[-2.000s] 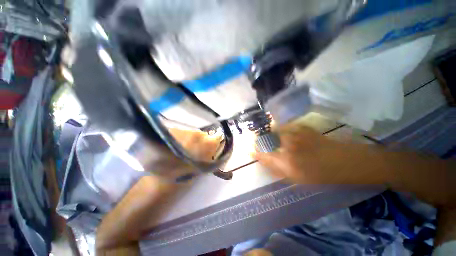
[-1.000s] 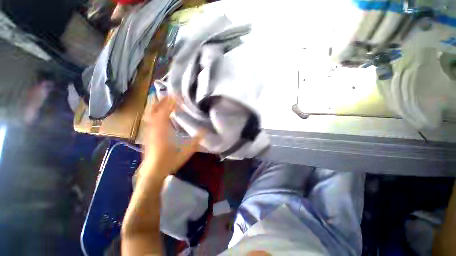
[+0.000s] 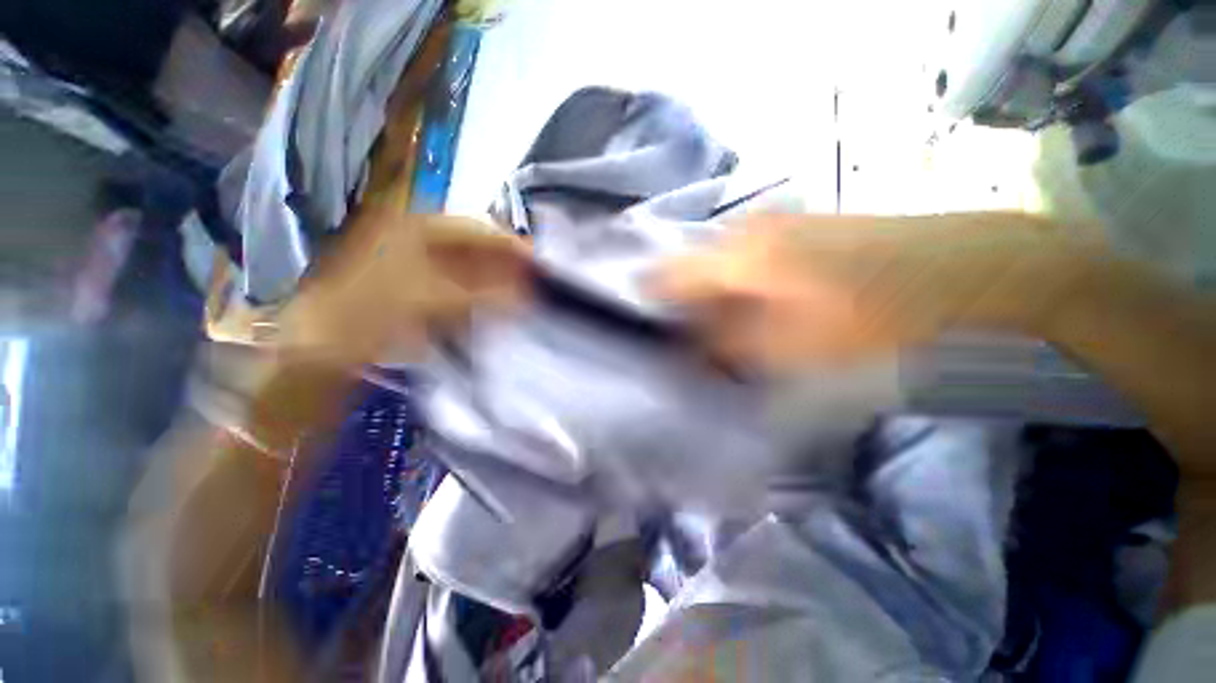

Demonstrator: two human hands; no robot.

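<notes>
A light grey garment piece (image 3: 587, 400) with a dark band lies bunched across the front edge of the white machine table and hangs down over it. My left hand (image 3: 460, 267) is blurred and holds the cloth at the left end of the dark band. My right hand (image 3: 780, 294) is blurred too and holds the cloth at the right end of the band. The band runs between both hands. The fingertips are hard to make out in the blur.
The sewing machine's needle area (image 3: 1067, 107) is at the upper right, beside the white bed. Grey strips (image 3: 320, 120) hang over a wooden edge at the upper left. The ruled grey table edge (image 3: 987, 380) shows at right. Grey-blue cloth (image 3: 827, 587) covers the lap.
The view has swung from the needle towards the left of the table. My right hand has come in from the right and taken hold of the cloth, which now hangs lower over the edge.
</notes>
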